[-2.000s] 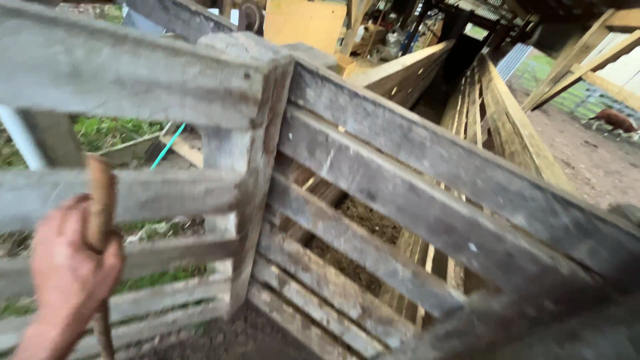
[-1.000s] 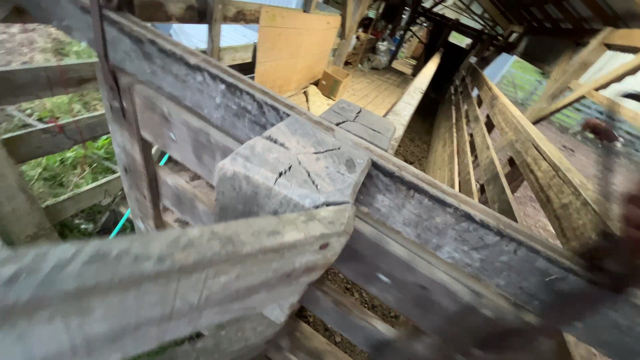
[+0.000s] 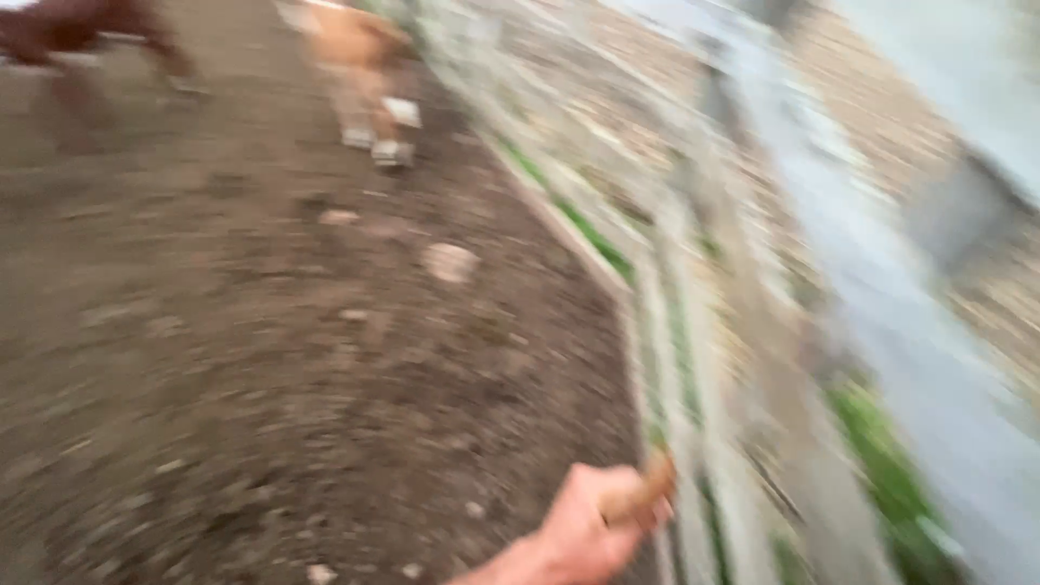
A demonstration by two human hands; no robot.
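Note:
Blurred by motion, my left hand reaches in from the bottom edge, right of the middle. Its fingers are closed around a wooden stick, whose upper end sticks out past them. The hand appears beside a wooden rail fence; whether they touch I cannot tell. My right hand is out of the frame.
Brown dirt ground with scattered stones, one pale stone being larger. At the top left are the legs of a dark reddish-brown animal and a tan animal with white lower legs. The fence bends along the right.
The view has swung away from the wooden gate and timber chute to dirt ground, animals and another stretch of fence. The hand with the stick, absent one second ago, is back in sight.

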